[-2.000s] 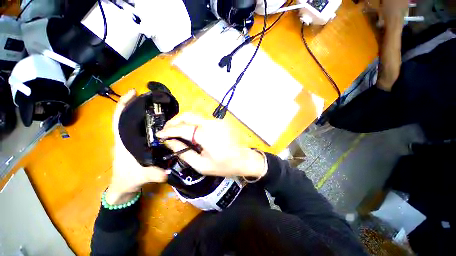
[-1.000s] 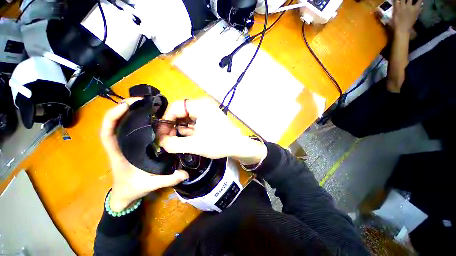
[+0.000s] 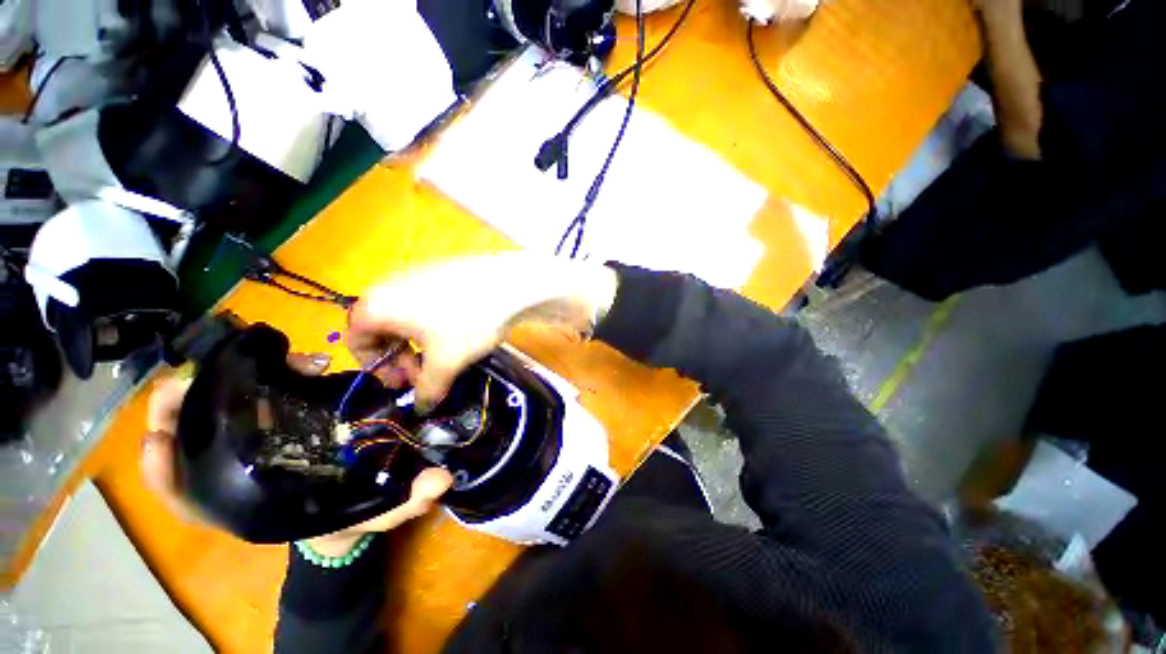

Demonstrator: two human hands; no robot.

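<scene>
The black camera head is tilted with its open side up, showing the circuit board. My left hand holds it from below and behind, thumb at the rim near the base. The white camera base housing lies beside it near my lap, its black round interior open toward the head. Thin blue, orange and dark wires run between head and base. My right hand pinches wires above the gap between them; what exactly the fingertips hold is partly hidden.
White cameras crowd the far left. White paper sheets lie beyond my hands, with a black pigtail cable on them. Another person's arm is at upper right. A grey mat lies at lower left.
The black head has swung left and down and opened upward, exposing the board and wires. My right hand has drawn back from inside it to above the wires. The view has shifted slightly.
</scene>
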